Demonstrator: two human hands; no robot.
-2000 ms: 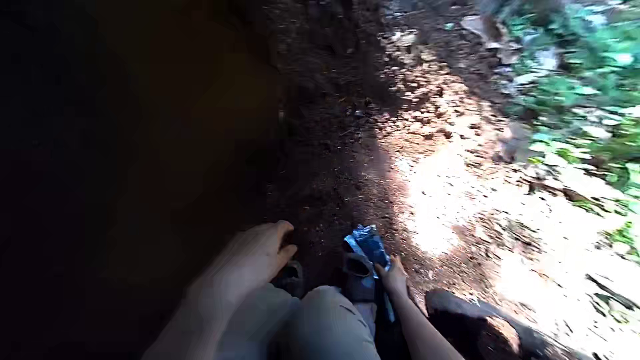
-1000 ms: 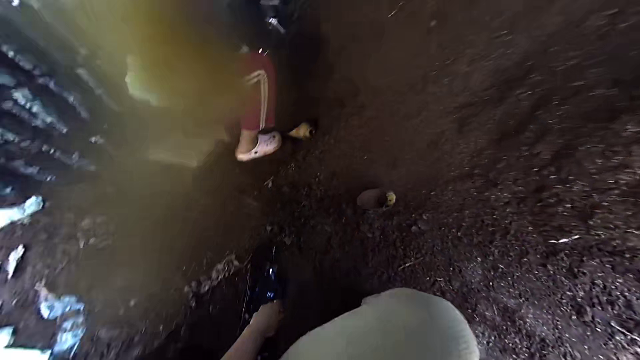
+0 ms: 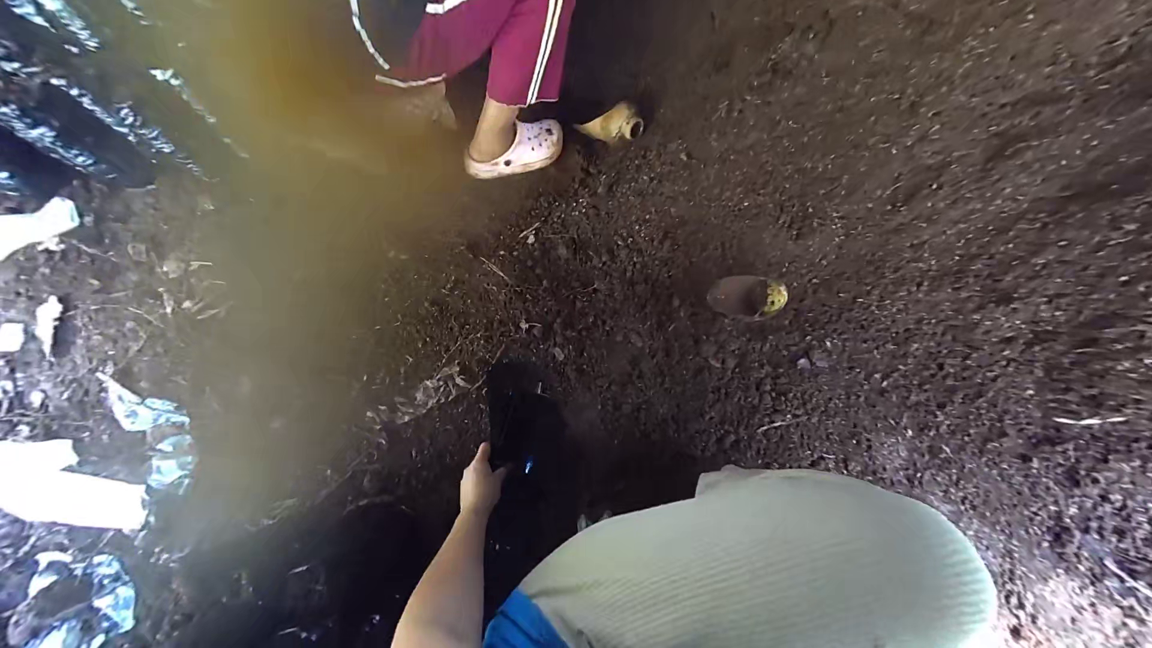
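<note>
At lower centre is my left hand (image 3: pixel 481 486), its fingers against the left edge of a dark, shiny object (image 3: pixel 529 441), which looks like black plastic. It seems to grip that edge, but deep shadow hides the object's outline and some of my fingers. My forearm comes up from the bottom edge, left of my blue top (image 3: pixel 522 623) and my pale trouser leg (image 3: pixel 765 567). My right hand is out of the frame.
Another person's leg in maroon trousers (image 3: pixel 531 54) and a pale clog (image 3: pixel 517 148) are at the top. Near it lies a yellowish, hollow-ended object (image 3: pixel 616 124). A brown oval object (image 3: pixel 742 297) rests on the soil. Pale scraps (image 3: pixel 72 486) lie at left.
The view has swung widely. Two seconds ago both my hands showed, the right holding blue-black plastic; now only one shows, at the dark object. The other person's leg has come into view.
</note>
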